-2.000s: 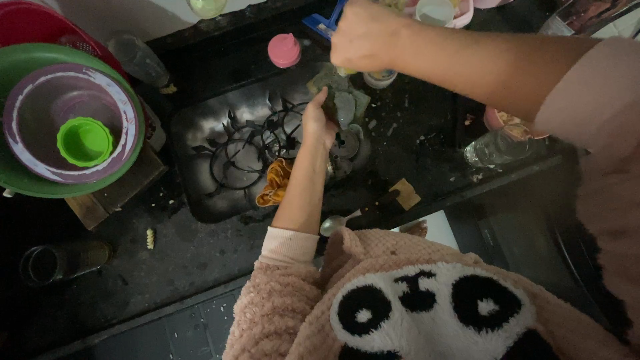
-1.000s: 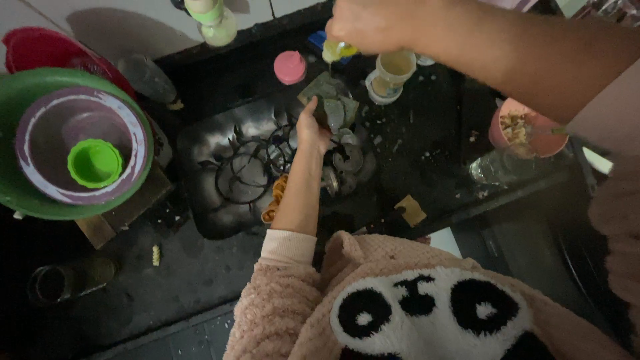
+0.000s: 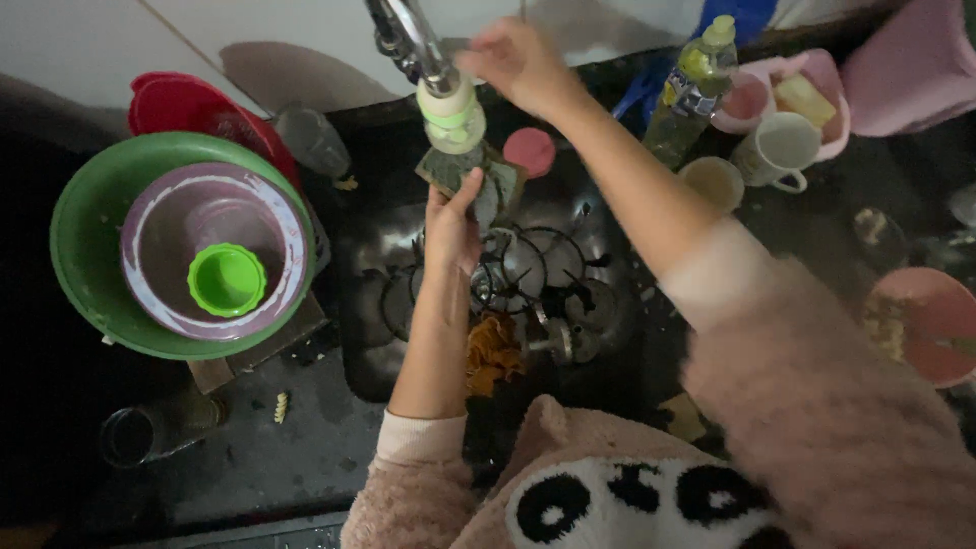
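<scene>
My left hand (image 3: 456, 221) grips a flat, worn greyish-green scouring pad (image 3: 492, 183) below the nozzle of a chrome faucet (image 3: 451, 114). My right hand (image 3: 512, 65) is raised beside the faucet, blurred, its fingers partly spread with nothing seen in them. Under my left hand, black stove grates (image 3: 534, 263) and metal burner parts (image 3: 568, 339) lie in the dark sink basin (image 3: 362, 381). An orange-brown cloth (image 3: 492, 354) lies there too. A pink round lid or container (image 3: 528, 152) is just right of the pad.
Left stand a green basin (image 3: 84, 297) with a purple bowl (image 3: 137, 282) and a green cup (image 3: 227, 280), and a lying glass (image 3: 130, 435). Right are a dish soap bottle (image 3: 690, 95), mugs (image 3: 774, 149), a pink caddy (image 3: 835, 99) and a pink bowl (image 3: 934, 320) holding food scraps.
My right hand has moved left from beside the mugs to the faucet. It held a bottle one second ago; the soap bottle now stands at the back right. The view has shifted towards the wall.
</scene>
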